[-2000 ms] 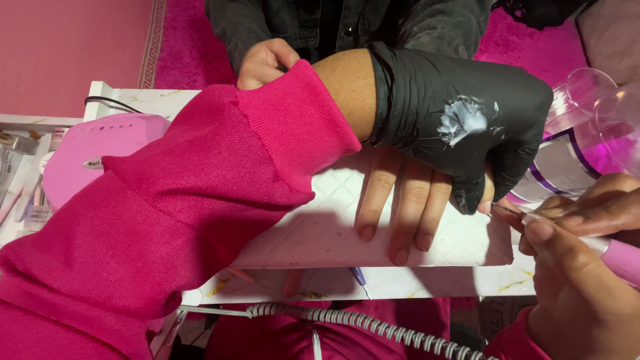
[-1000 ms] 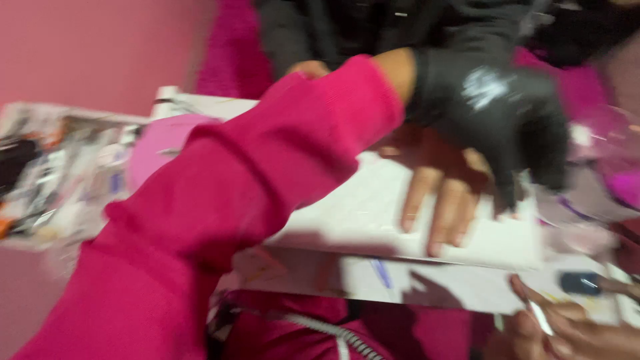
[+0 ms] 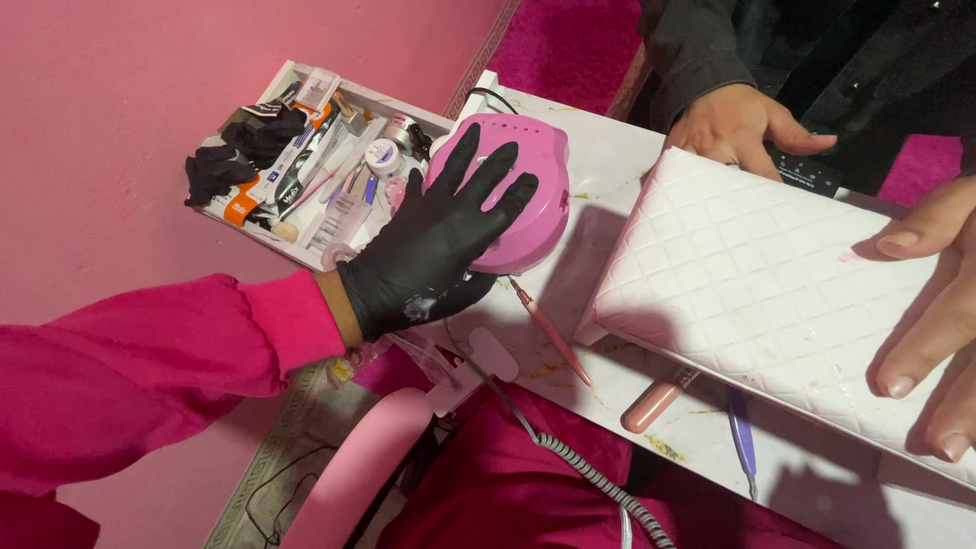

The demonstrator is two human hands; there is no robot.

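My left hand (image 3: pixel 438 236), in a black glove with a white smear near the wrist, lies over a pink nail lamp (image 3: pixel 545 221) with its fingers spread on the top and the thumb low at its near side. Whether it grips the lamp's edge I cannot tell. My right hand is out of the frame. Just below the lamp lies a thin pink tool with a metal tip (image 3: pixel 553 335). A white quilted hand rest (image 3: pixel 747 282) stands to the right, with the other person's hand (image 3: pixel 934 343) at its right end and their other hand (image 3: pixel 736 130) behind it.
A white drawer (image 3: pixel 267 236) at the left holds black gloves, jars, brushes and packets. A pink-handled brush (image 3: pixel 659 400) and a purple tool (image 3: pixel 740 438) lie at the near edge of the marbled white table (image 3: pixel 602 152). A coiled gray cord (image 3: pixel 595 476) and a pink curved lamp arm (image 3: pixel 366 465) are below.
My left hand has let go of the other person's finger and moved left onto the pink lamp. My right hand, earlier holding a pen-like tool, has gone out of view. The view has swung left.
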